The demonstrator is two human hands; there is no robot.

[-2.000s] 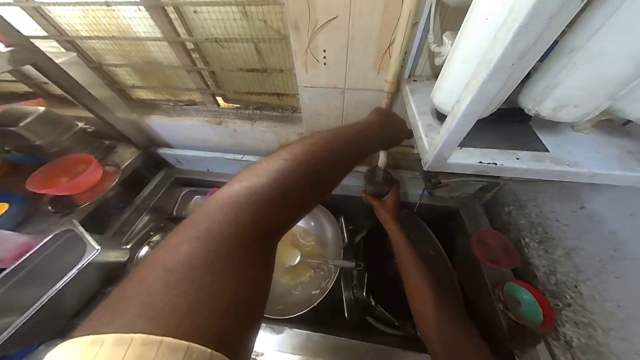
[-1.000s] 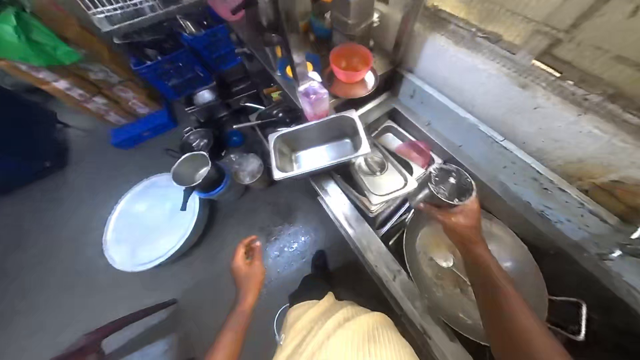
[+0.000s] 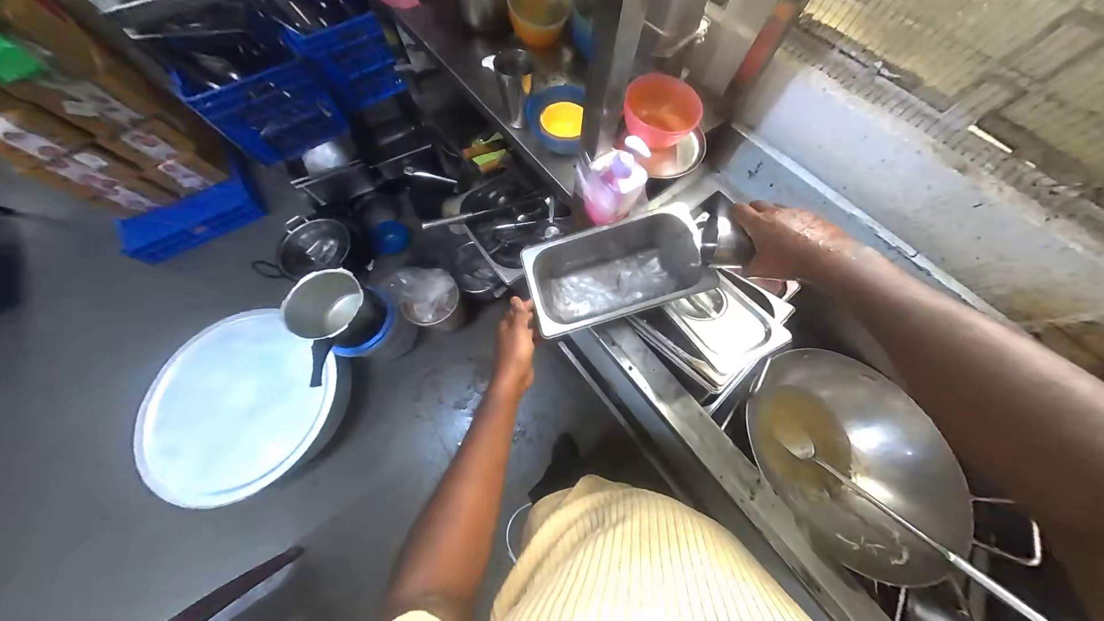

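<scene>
My left hand is at the near left corner of a rectangular stainless steel pan, its fingers against the rim. Clear liquid seems to lie in the pan. At the pan's far right end, my right hand grips a metal cup, tipped with its mouth toward the pan. Below my right forearm sits a large wok with yellowish liquid and a long-handled ladle in it.
Steel lids lie stacked beside the wok. A red plastic bowl and a pink-and-white container stand behind the pan. On the floor are a large lidded vessel, a saucepan and blue crates.
The view has swung left from the wall and stove. My right hand has brought the metal cup from above the wok to the steel pan. My left hand has come up to the pan's edge.
</scene>
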